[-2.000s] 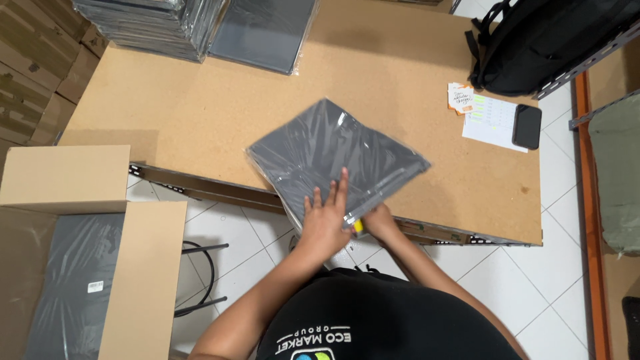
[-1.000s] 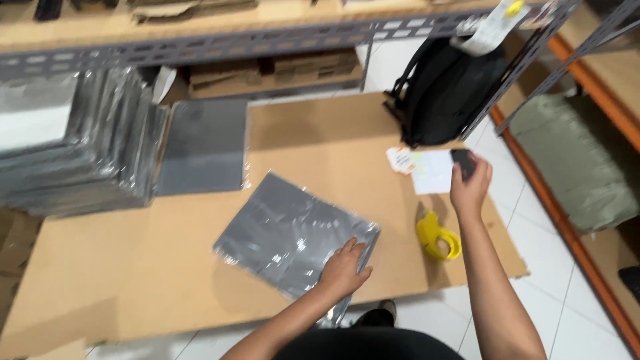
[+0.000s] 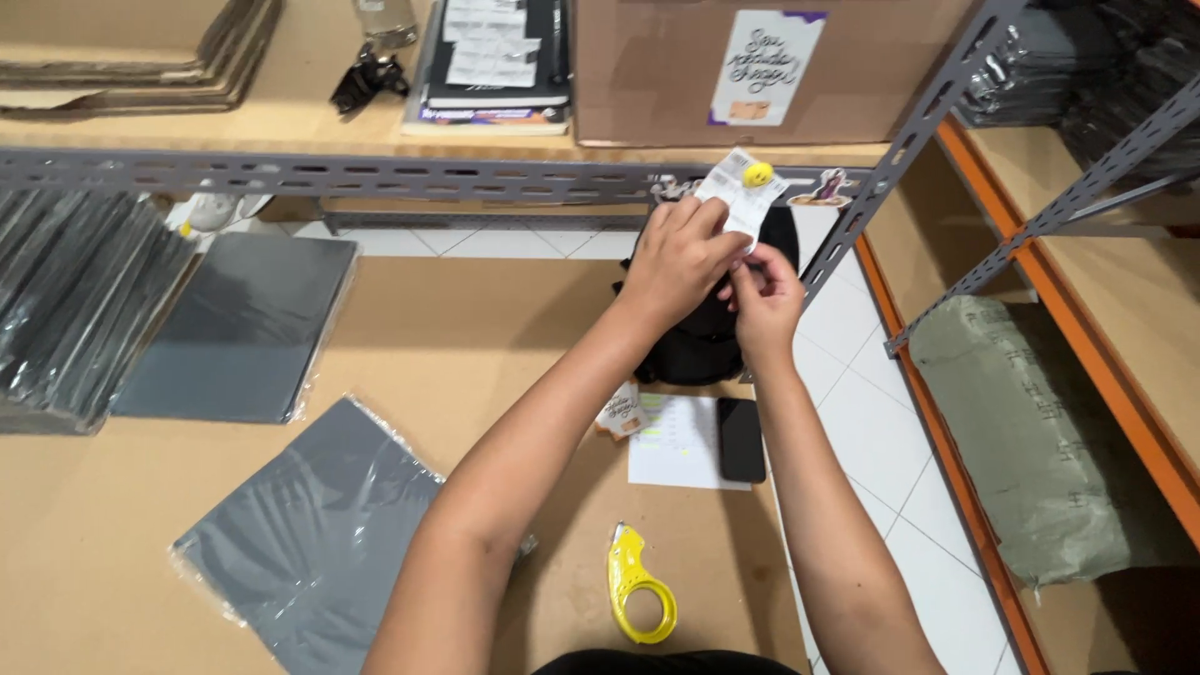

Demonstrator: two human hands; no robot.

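A strip of printed paper labels (image 3: 737, 199) hangs at the shelf's metal beam under a yellow smiley-face holder (image 3: 757, 174). My left hand (image 3: 682, 255) lies over the strip's lower left part, fingers curled on it. At the strip's lower end, my right hand (image 3: 764, 292) pinches the paper between thumb and finger. Below my forearms a yellow tape dispenser (image 3: 641, 586) lies on the table. A plastic-wrapped gray flat item (image 3: 309, 534) rests on the table at the lower left, partly behind my left arm. A black phone (image 3: 741, 439) lies on a marked paper sheet (image 3: 677, 450).
Behind my hands stands a black backpack (image 3: 694, 352). Wrapped gray items are stacked (image 3: 75, 309) at the left, beside another flat one (image 3: 239, 328). A cardboard box (image 3: 656, 75) and notebooks (image 3: 497, 56) stand on the shelf above. Orange-edged racking (image 3: 1106, 366) is at the right.
My left hand has left the wrapped gray item and gone up to the label strip. My right hand has let go of the phone and is at the strip too. The view has shifted.
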